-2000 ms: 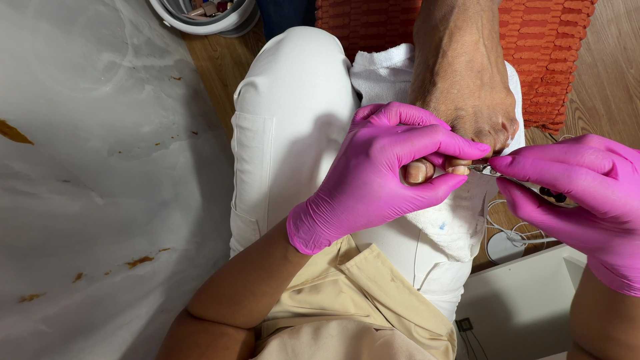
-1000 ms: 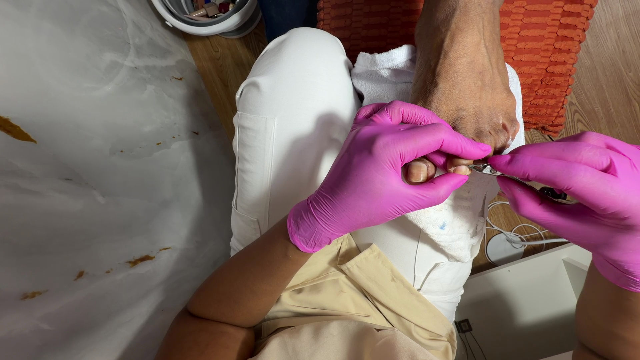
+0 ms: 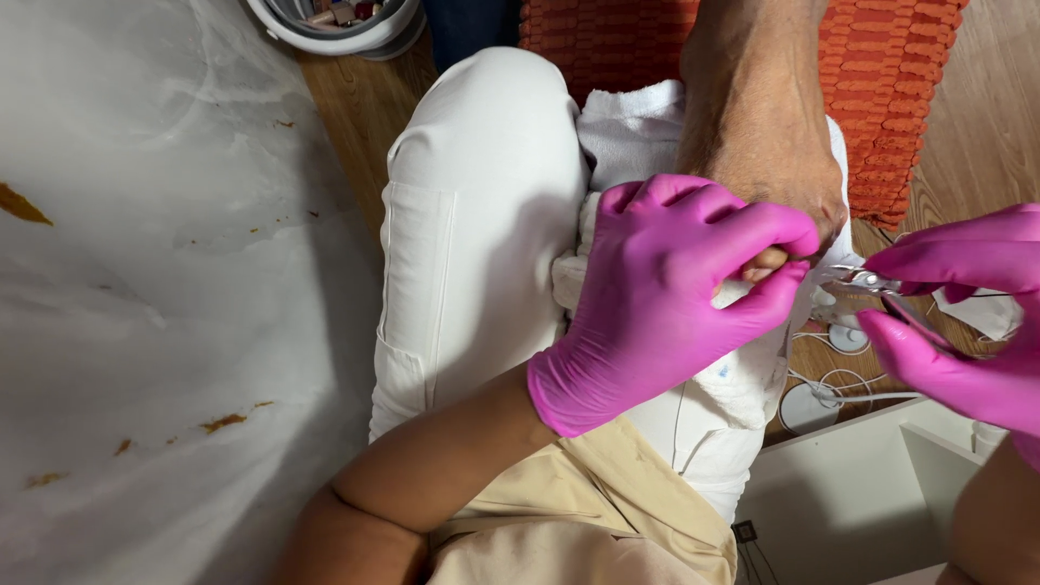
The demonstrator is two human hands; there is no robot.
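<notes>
Another person's bare foot lies on a white towel across my lap. My left hand, in a pink glove, is closed on a toe at the foot's outer end, with thumb and index finger meeting; its fingers hide part of the toes. In my right hand, also pink-gloved, is a pair of metal nippers, handles between thumb and fingers. The jaws point left, a little to the right of my left fingertips. Whether they touch anything cannot be told.
An orange woven mat lies beyond the foot. White cables and a round white device are on the wood floor at right, above an open pale drawer. A round container with small bottles stands at top left. A marbled surface fills the left.
My right hand has moved right, away from the toes, and the nippers now show more fully. The left hand still holds at the toes, its fingers shifted slightly.
</notes>
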